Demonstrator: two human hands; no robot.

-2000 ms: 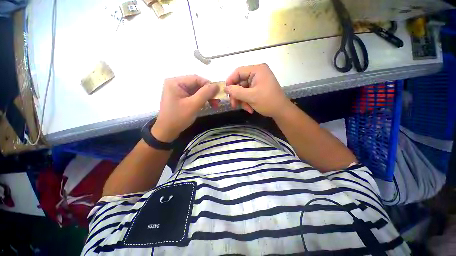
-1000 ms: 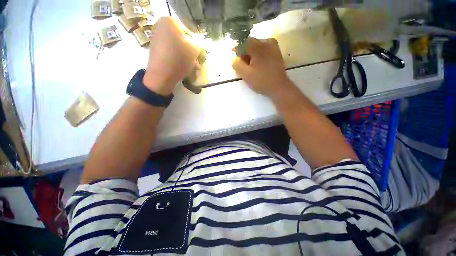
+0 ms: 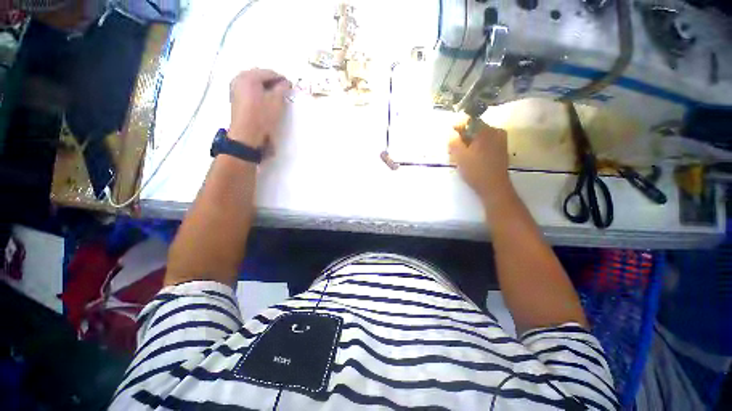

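My left hand is over the white table, left of a pile of small beige and brown pieces. Its fingers are curled and blurred; I cannot tell whether they hold anything. My right hand is under the sewing machine head, at the needle area. Its fingertips are at a small greenish part; whether they grip it is unclear. The needle and any piece under it are hidden. The single beige piece does not show clearly.
Black-handled shears lie right of my right hand, with smaller dark snips beyond. A tan tab sits at the bed plate's near left corner. A pale cord runs along the table's left. A blue basket stands below right.
My left hand has left the needle area and moved left, beside the pile. My right hand stays by the needle. The view has shifted, showing more of the machine head.
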